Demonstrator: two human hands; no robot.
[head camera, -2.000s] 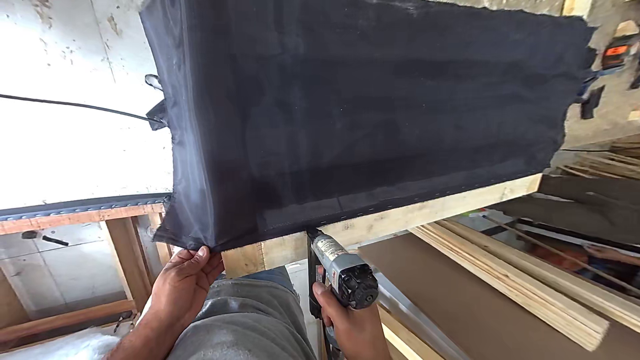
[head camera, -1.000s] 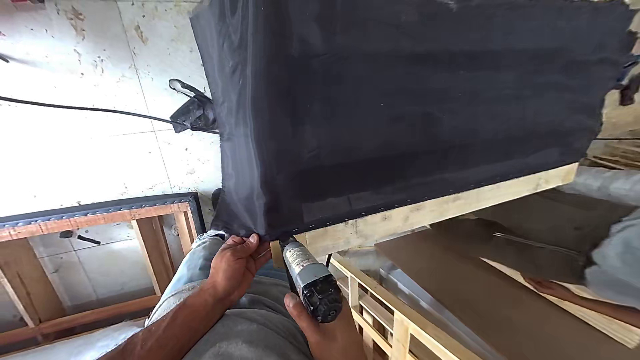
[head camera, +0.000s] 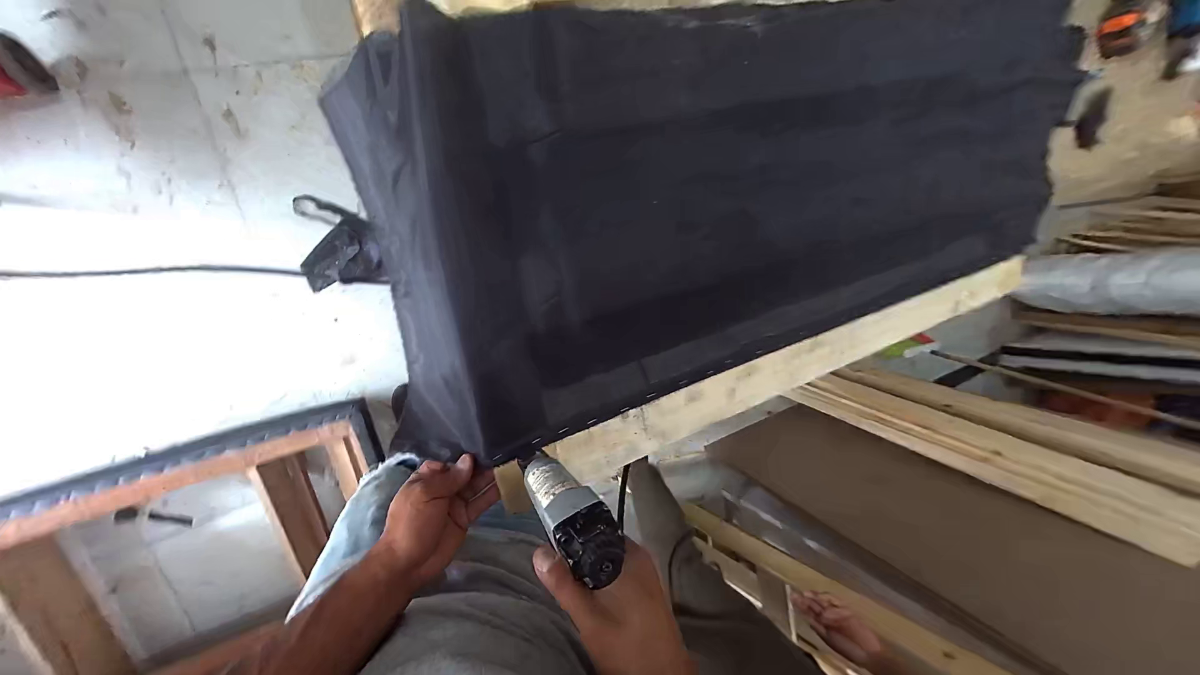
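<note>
Black fabric (head camera: 712, 187) lies over a pale wooden frame (head camera: 797, 361), with a line of staples along its near edge. My left hand (head camera: 436, 511) pinches the fabric's edge at the near left corner. Just right of it, my right hand (head camera: 619, 600) holds a pneumatic staple gun (head camera: 572, 516) with a grey body and black cap. The gun's nose touches or nearly touches the fabric edge by the corner; its handle is mostly hidden below the body.
A brown wooden frame with a dark padded edge (head camera: 187, 469) stands at left. Long wood strips (head camera: 1003, 450) and a brown board (head camera: 872, 506) lie at right. Another person's hand (head camera: 839, 623) shows at lower right. A black cable (head camera: 150, 272) crosses the pale floor.
The staple gun has moved left along the frame edge since the first frame, closer to my left hand. My left hand still holds the fabric corner. The other person's hand has moved.
</note>
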